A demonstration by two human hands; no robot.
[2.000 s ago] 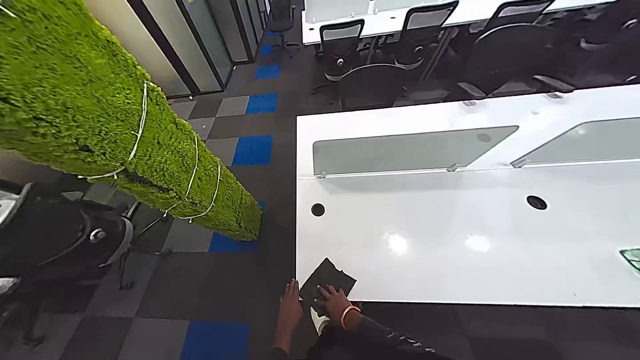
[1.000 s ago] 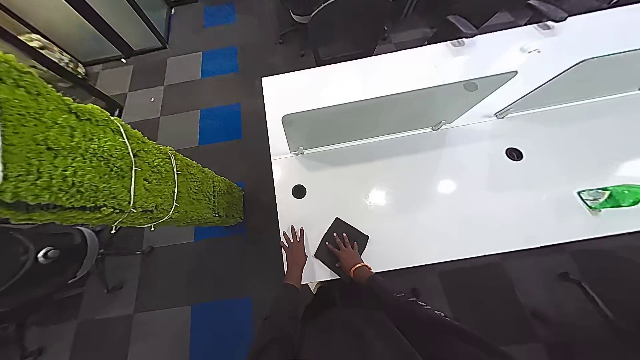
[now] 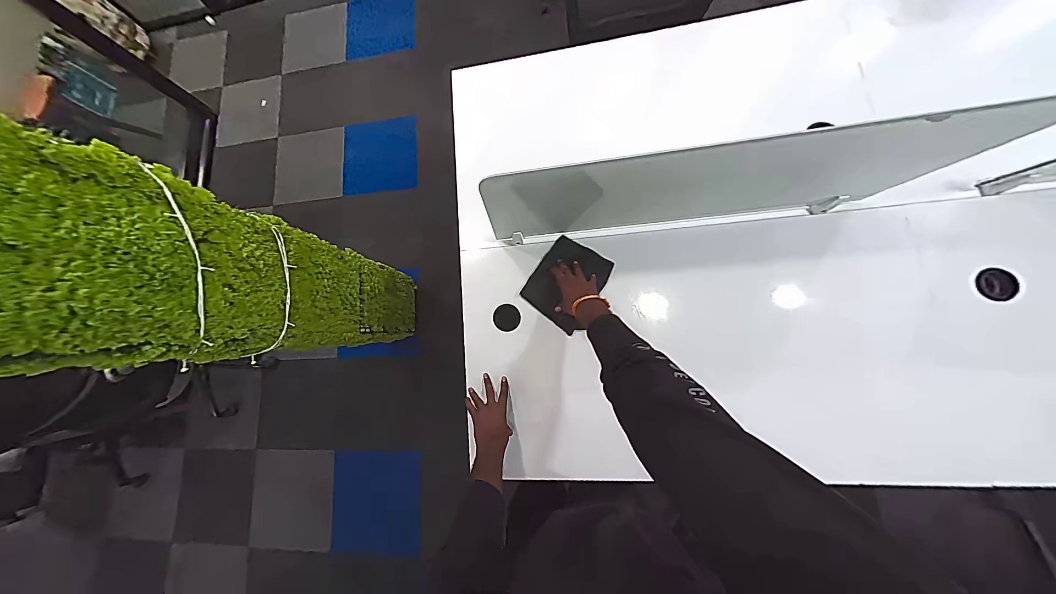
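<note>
A dark, folded cloth (image 3: 544, 289) lies on the white desk (image 3: 701, 396), just below the frosted glass divider (image 3: 701, 186) and to the upper right of a round black cable grommet (image 3: 506, 318). My right hand (image 3: 577, 289), with an orange band at its wrist, presses flat on the cloth with its fingers spread. Near the desk's left edge my left hand (image 3: 492, 412) rests on the bare surface, fingers apart, holding nothing.
A column covered in artificial green foliage (image 3: 206, 272), wrapped with white light strings, stands to the left of the desk. Beneath it is part of a black office chair (image 3: 124, 412). Another grommet (image 3: 997, 284) sits farther right. The floor has grey and blue carpet tiles (image 3: 379, 503).
My right hand and the cloth have moved from near the desk's front edge up towards the divider. My left hand has stayed near the left edge. The view has shifted.
</note>
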